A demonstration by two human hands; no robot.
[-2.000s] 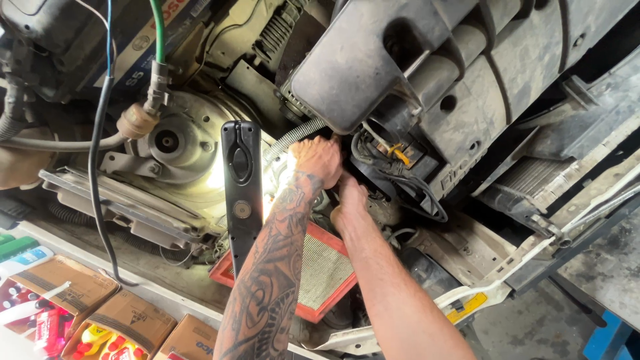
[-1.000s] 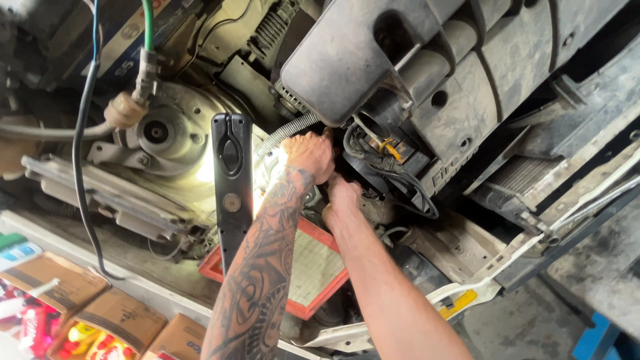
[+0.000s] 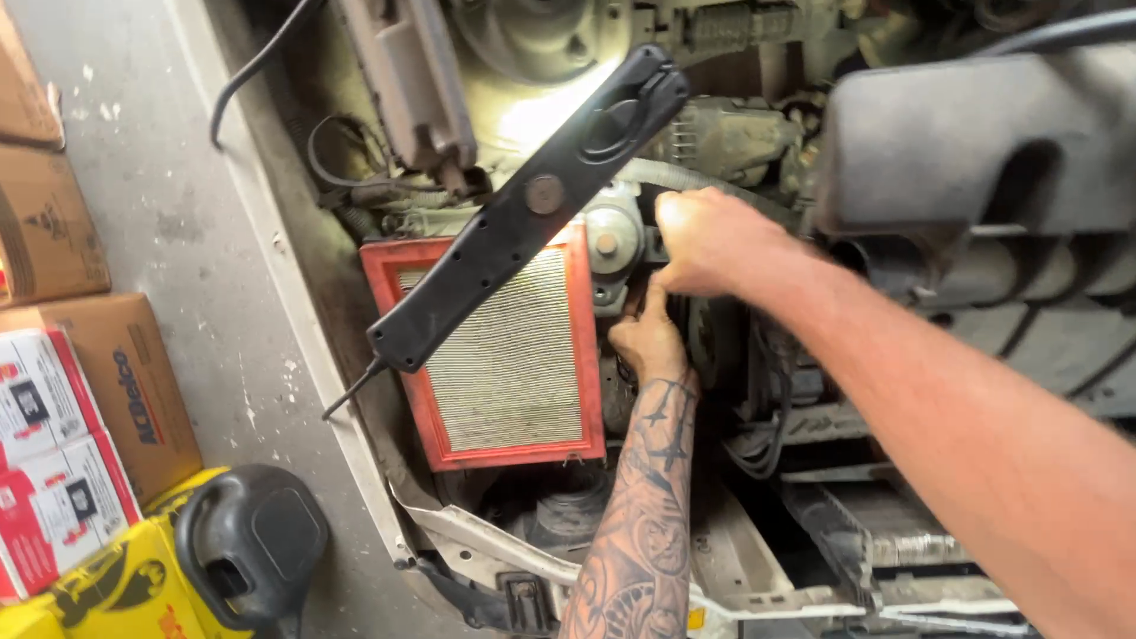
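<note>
In an open engine bay, my left hand (image 3: 654,342), on the tattooed arm, reaches into a dark gap beside a round metal engine mount (image 3: 612,244). Just above it my right hand (image 3: 714,240) is curled over the same gap, its wrist bent; the two hands appear to touch. The fingertips of both are hidden, so I cannot tell what they hold. A rectangular air filter with a red frame (image 3: 590,355) lies left of my left hand. Across it slants a black work lamp (image 3: 484,257), its light falling on the metal behind.
A big grey plastic engine cover (image 3: 941,142) stands at the upper right. A ribbed hose (image 3: 679,175) passes just above my right hand. The white fender edge (image 3: 311,355) runs down the left. Beyond it are cardboard boxes (image 3: 146,382) and a yellow box with a black plastic case (image 3: 257,532).
The view has turned and come closer. My right hand, earlier below and right of my left hand, is now above it, and my left hand is the lower one.
</note>
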